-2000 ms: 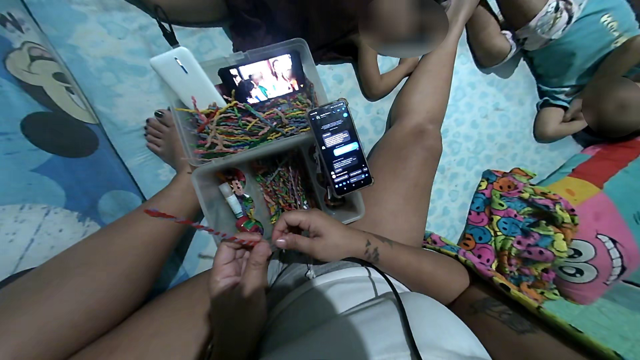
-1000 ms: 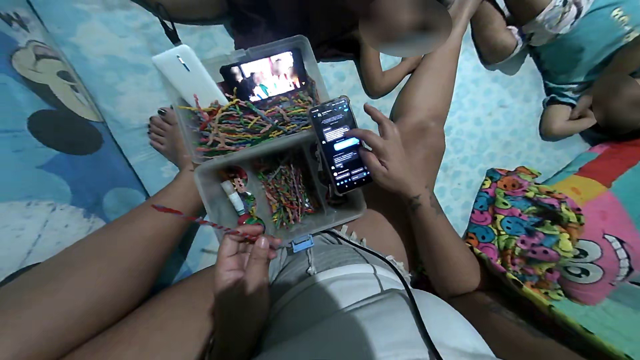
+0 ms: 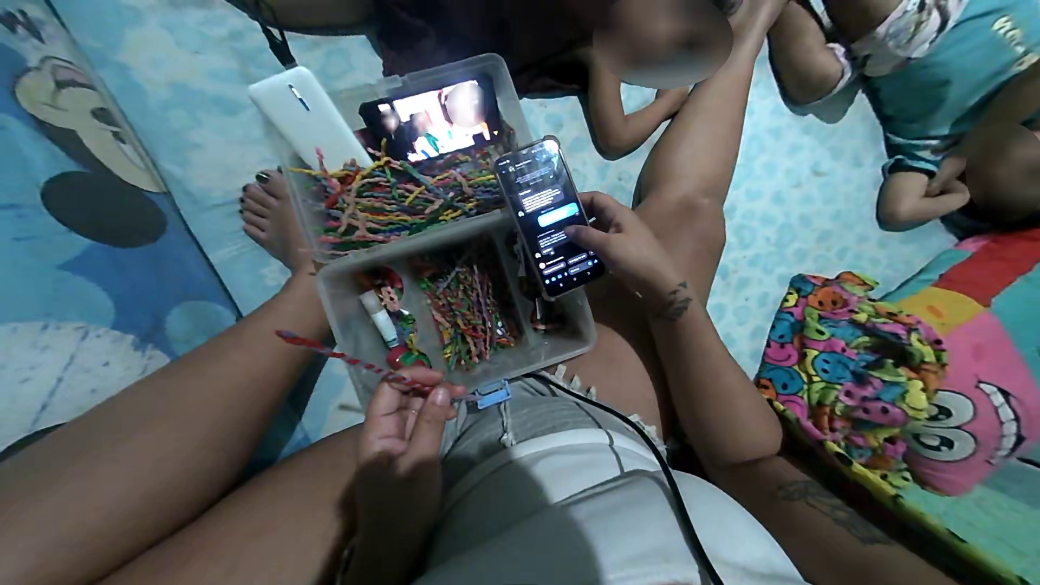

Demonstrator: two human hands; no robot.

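Between its thumb and fingers, my left hand (image 3: 410, 414) pinches a red braided cord (image 3: 337, 355) whose free end points up and left. A light blue clip (image 3: 493, 394) lies by those fingertips, at the waist of the shorts. My right hand (image 3: 621, 244) is at the right edge of a lit smartphone (image 3: 548, 215), its thumb over the screen; whether it grips the phone is unclear. The phone leans on a clear plastic compartment box (image 3: 337, 296), which holds many short colourful cords (image 3: 467, 313), a white tube (image 3: 379, 317) and, in its upper part, longer twisted cords (image 3: 414, 195).
A second phone (image 3: 431, 118) playing video and a white power bank or phone (image 3: 309, 114) rest in the box's upper part. A black cable (image 3: 650, 455) crosses my lap. Two other people sit close by at the top. A patterned cloth (image 3: 845, 374) and pink pillow (image 3: 967, 414) lie right.
My right hand left the cord beside my left hand and went up to the phone. Since one second ago it has dropped from above the screen to the phone's lower right edge.
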